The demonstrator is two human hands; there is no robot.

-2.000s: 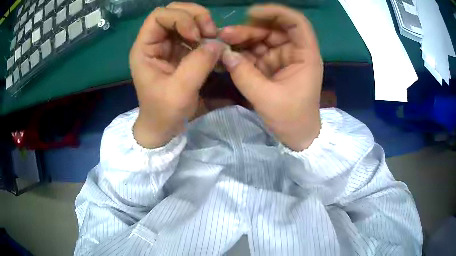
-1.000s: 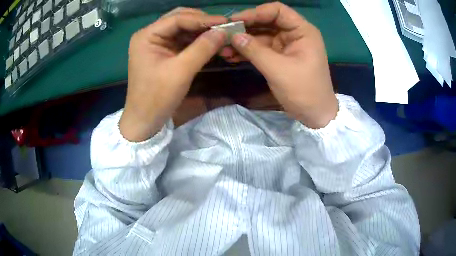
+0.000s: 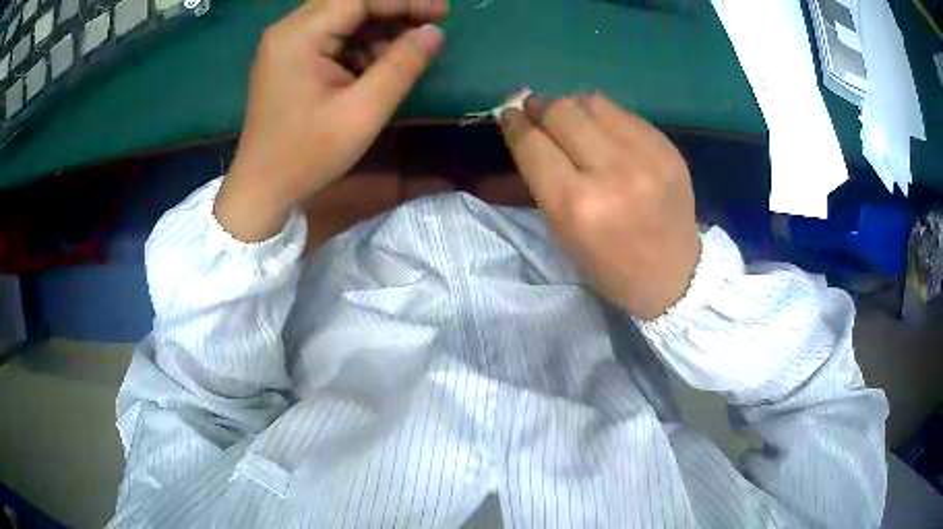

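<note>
My right hand (image 3: 610, 191) is above the front edge of the green mat, its thumb and fingers pinching a small pale pouch cell (image 3: 517, 101). Thin light leads stick out of the cell to the left; most of the cell is hidden by the fingertips. My left hand (image 3: 326, 109) is raised over the mat at the left, cut off a little by the top edge of the picture. Its thumb is apart from the curled fingers and nothing shows in it. The two hands are apart.
A clear blister tray (image 3: 67, 47) with rows of whitish cells is at the top left. White release liner strips (image 3: 801, 134) hang over the mat's front edge at the right, beside a stack of white-and-grey adhesive sheets (image 3: 843, 47). A blue object is below the bench edge at right.
The hands were together around the cell; now they are apart. My left hand has let go and moved up-left. My right hand has moved lower with the cell. The view has shifted slightly.
</note>
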